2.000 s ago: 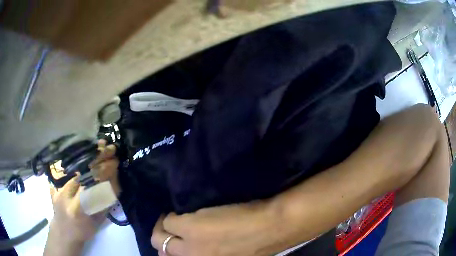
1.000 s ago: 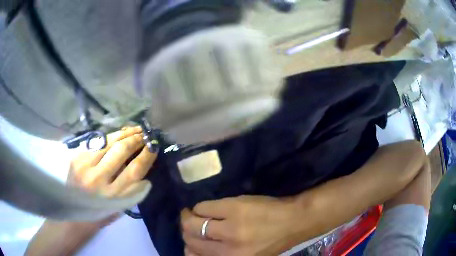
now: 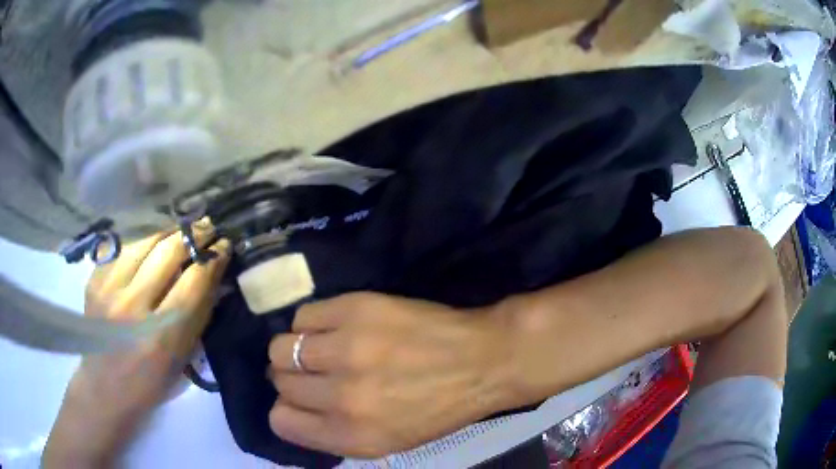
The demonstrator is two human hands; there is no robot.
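Observation:
A black cloth garment (image 3: 513, 183) fills the middle, with small white lettering by the needle area. My left hand (image 3: 160, 284) is at the left, its fingertips at the dark presser foot parts (image 3: 261, 215); the fingertips are partly hidden and what they hold cannot be told. My right hand (image 3: 394, 371) lies on the garment's near edge with curled fingers, holding the cloth; it wears a ring. A cream block (image 3: 276, 282) on the machine is just above my right fingers. A white strip (image 3: 339, 172) lies on the cloth behind the foot.
A large ribbed white dial (image 3: 142, 119) is close at upper left on the machine head. A blurred pale curved bar crosses the left. A thin dark tool (image 3: 730, 183) and clear plastic (image 3: 779, 119) lie at right. A red basket (image 3: 642, 412) is below the ruler-marked table edge (image 3: 477, 440).
The view has shifted, so the ribbed dial stands further left and smaller. The white strip and lettering show again. My right hand is nearer the cream block and looks flatter on the cloth.

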